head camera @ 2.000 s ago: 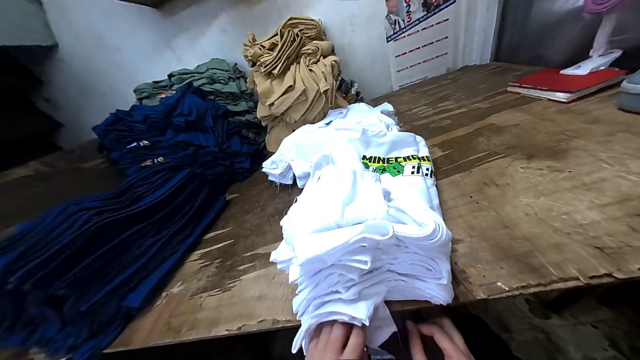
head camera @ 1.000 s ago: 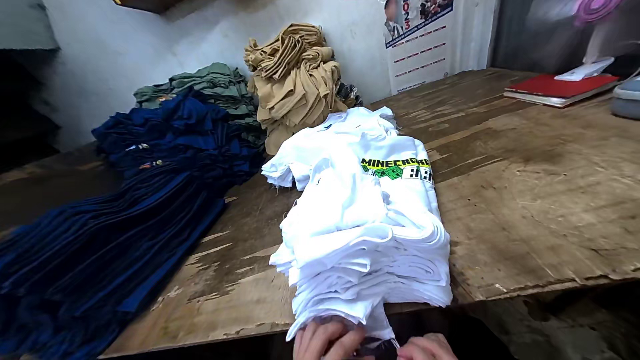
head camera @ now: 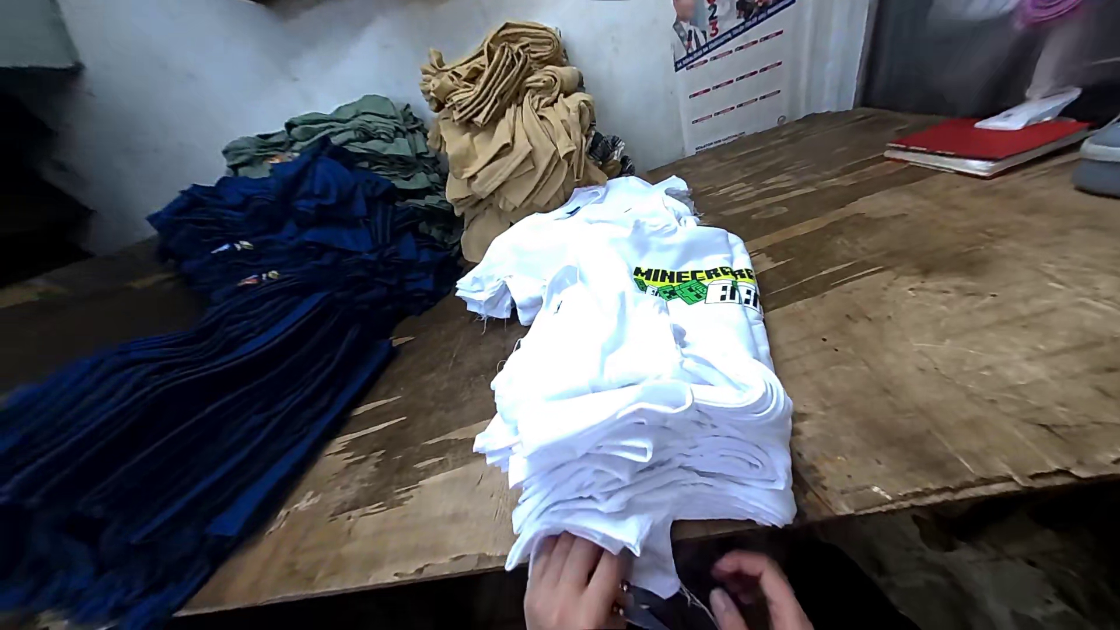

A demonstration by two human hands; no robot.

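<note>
A stack of folded white T-shirts (head camera: 647, 437) lies at the table's front edge, the top one with a green and black print. Its lowest front layer hangs over the edge, and my left hand (head camera: 575, 582) grips that cloth, fingertips hidden beneath the fold. Beside those fingers shows part of a dark metal tool (head camera: 643, 605), possibly snips or scissors; its handle is hidden. My right hand (head camera: 757, 591) is just to the right, below the table edge, thumb and forefinger apart, near a loose thread.
Dark blue garments (head camera: 289, 350) spread along the left of the worn wooden table (head camera: 927, 350). Green garments (head camera: 367, 136) and a tan cloth pile (head camera: 525, 131) stand behind, against the wall. A red book (head camera: 984, 140) with a white object (head camera: 1028, 112) on it lies back right.
My right hand came in towards the left hand by one second ago and has since moved away to the right, its fingers now apart. The shirt stack stays in place.
</note>
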